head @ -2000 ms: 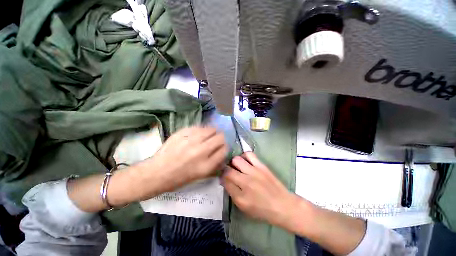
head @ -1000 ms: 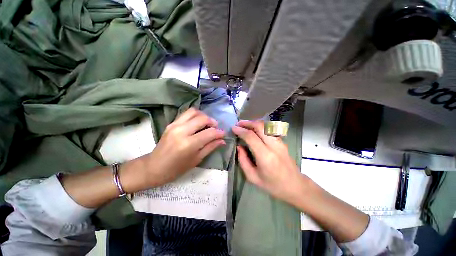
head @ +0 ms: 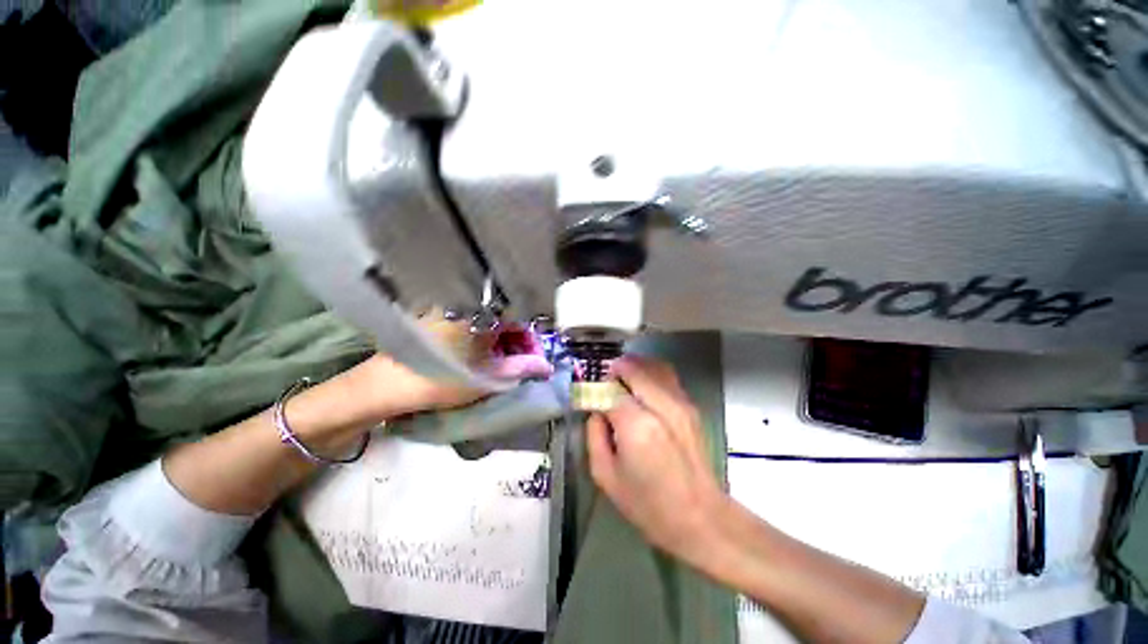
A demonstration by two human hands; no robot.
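The main garment piece (head: 189, 289) lies as a loose green heap left of the machine head. A flat green cut panel (head: 636, 591) runs from under the machine over the front table edge. My left hand (head: 466, 371) is at the needle area, partly behind the machine's white guard, its fingertips at the cloth edge. My right hand (head: 648, 453) lies on the cut panel, its fingertips pinching the cloth edge beside the small yellowish-capped part (head: 596, 396). The needle and presser foot are mostly hidden behind the machine head.
The white sewing machine head (head: 781, 214), marked "brother", spans the top. A mobile phone (head: 866, 390) lies under its arm. Thread snips (head: 1031, 503) lie right of the phone. Green pieces (head: 1124, 541) hang at the right table edge. A ruler scale is printed along the front edge.
The view has shifted, so the machine head now covers more of the picture and the needle. My left hand has moved further in by the needle, partly behind the guard. My right hand stays on the panel.
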